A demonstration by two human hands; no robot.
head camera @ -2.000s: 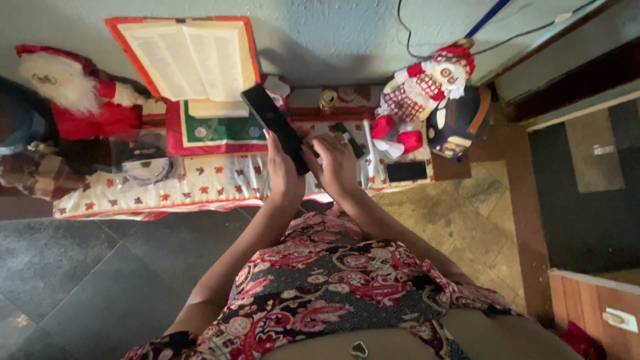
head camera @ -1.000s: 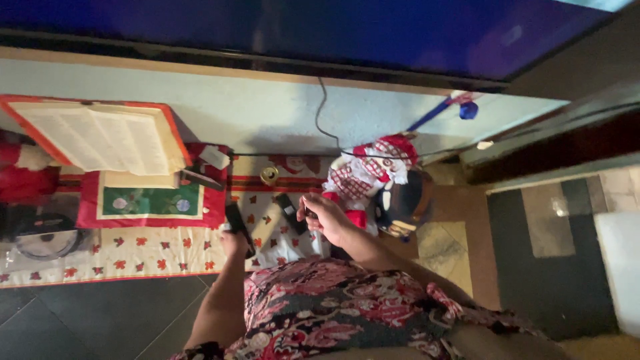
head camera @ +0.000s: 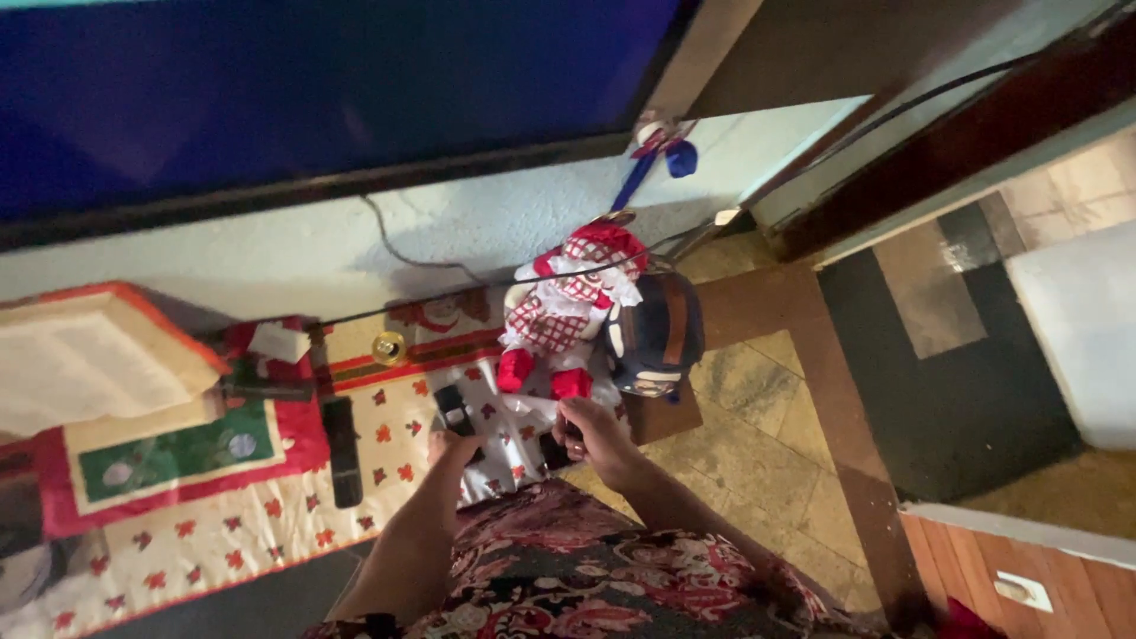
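Observation:
My left hand is at a small dark device lying on the leaf-patterned tablecloth; whether its fingers grip it is not clear. My right hand has curled fingers near the red feet of a Santa doll; a small dark thing seems to be between the fingers, too blurred to name. Beneath that hand a dark flat object lies partly hidden at the table's edge. A black remote control rests on the cloth to the left of my left hand.
An open book stands at the left, above a green and red mat. A gold can is near the wall. A dark helmet sits beside the doll. A large screen hangs above, with cables below it.
The view has swung to the right. The long black device held two seconds ago has left my hands, and a similar one lies on the cloth. My left hand has moved to the small dark device.

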